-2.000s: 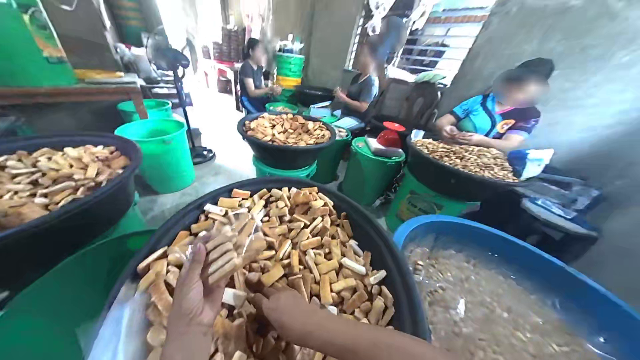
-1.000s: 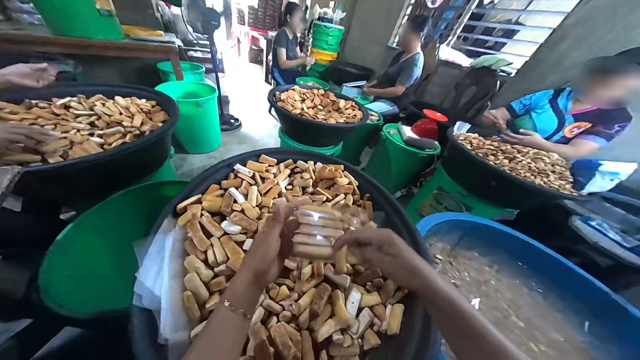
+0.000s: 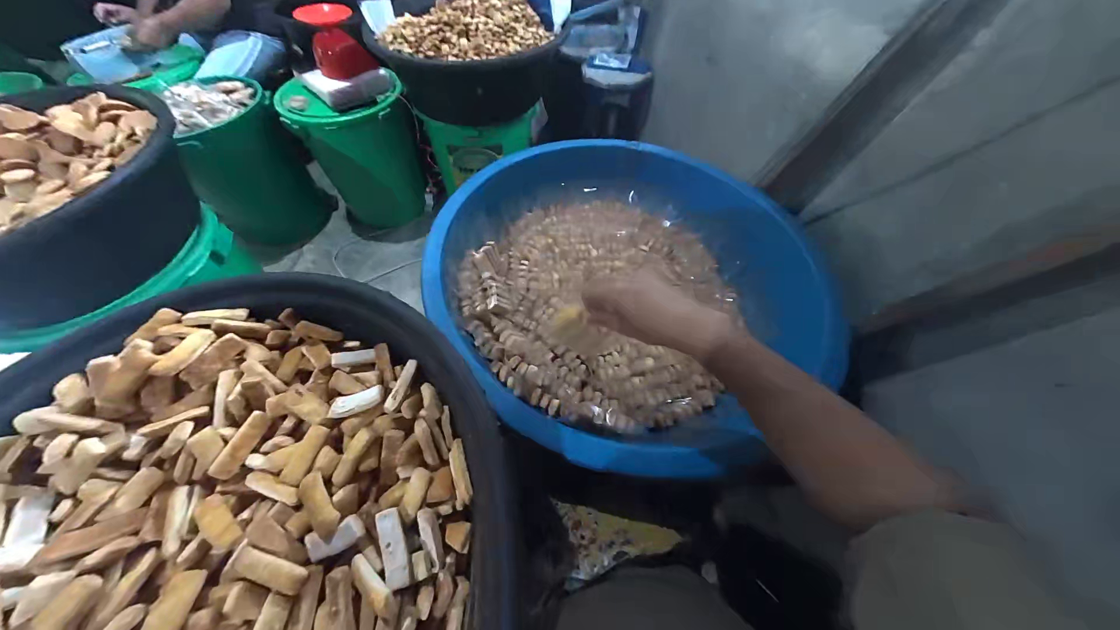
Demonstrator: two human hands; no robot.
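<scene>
My right hand (image 3: pixel 643 311) reaches over a large blue plastic tub (image 3: pixel 787 236) at the centre right. The hand is blurred, and a yellowish thing, perhaps a filled bag, shows at its fingers; whether it is gripped I cannot tell. Under it, the tub holds clear plastic packs of biscuit sticks (image 3: pixel 534 359). At the lower left a big black tub (image 3: pixel 341 293) is heaped with loose biscuit sticks (image 3: pixel 236 446), some wrapped or coated in white. My left hand is out of the picture.
Green lidded buckets (image 3: pixel 363 162) stand behind, one bearing a white scale (image 3: pixel 346 87) with a red pan. Another black tub (image 3: pixel 79 254) is at the left, a further one (image 3: pixel 472 83) at the back. A person's hand (image 3: pixel 157 31) shows at the top left. A grey wall (image 3: pixel 980 175) borders the right.
The view has swung right and down to the blue tub. One second ago both my hands held a clear pack of biscuit sticks over the black tub; now my right hand is over the blue tub.
</scene>
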